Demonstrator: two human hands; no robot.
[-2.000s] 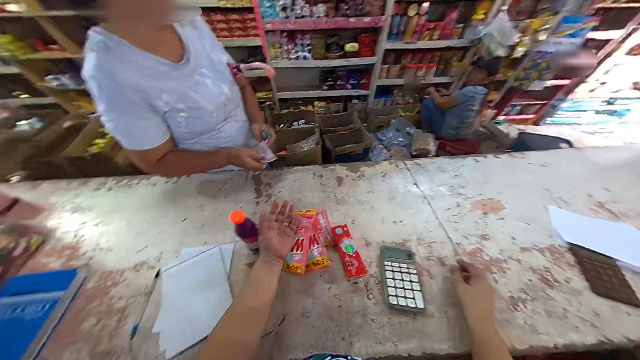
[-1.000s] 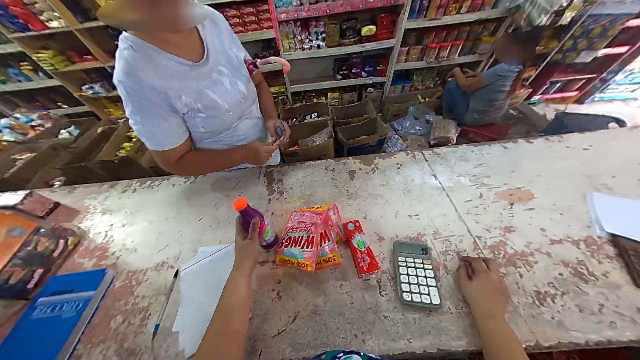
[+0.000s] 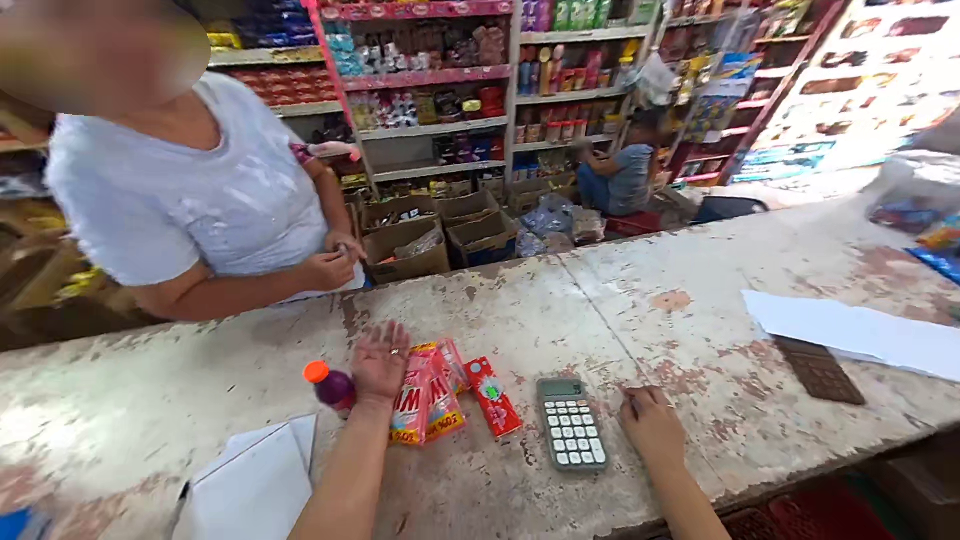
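My left hand (image 3: 381, 364) lies palm up and holds nothing, between a purple bottle with an orange cap (image 3: 331, 387) and the pink detergent-like packets (image 3: 427, 397). Its edge is close to both. A slim red box (image 3: 493, 397) lies to the right of the packets. Farther right is a grey calculator with white keys (image 3: 572, 424). My right hand (image 3: 651, 420) rests on the worn counter just right of the calculator, fingers curled; whether something small is in them cannot be told.
Across the counter (image 3: 480, 315) a person in a white shirt (image 3: 217, 187) holds something small. White sheets (image 3: 251, 480) lie at front left, a white paper (image 3: 855, 334) over a brown object (image 3: 817, 369) at right. Another person (image 3: 622, 176) sits by shelves and cardboard boxes (image 3: 409, 247).
My left hand was at the purple bottle one second ago; now it is off it, turned palm up beside it. My right hand stays beside the calculator.
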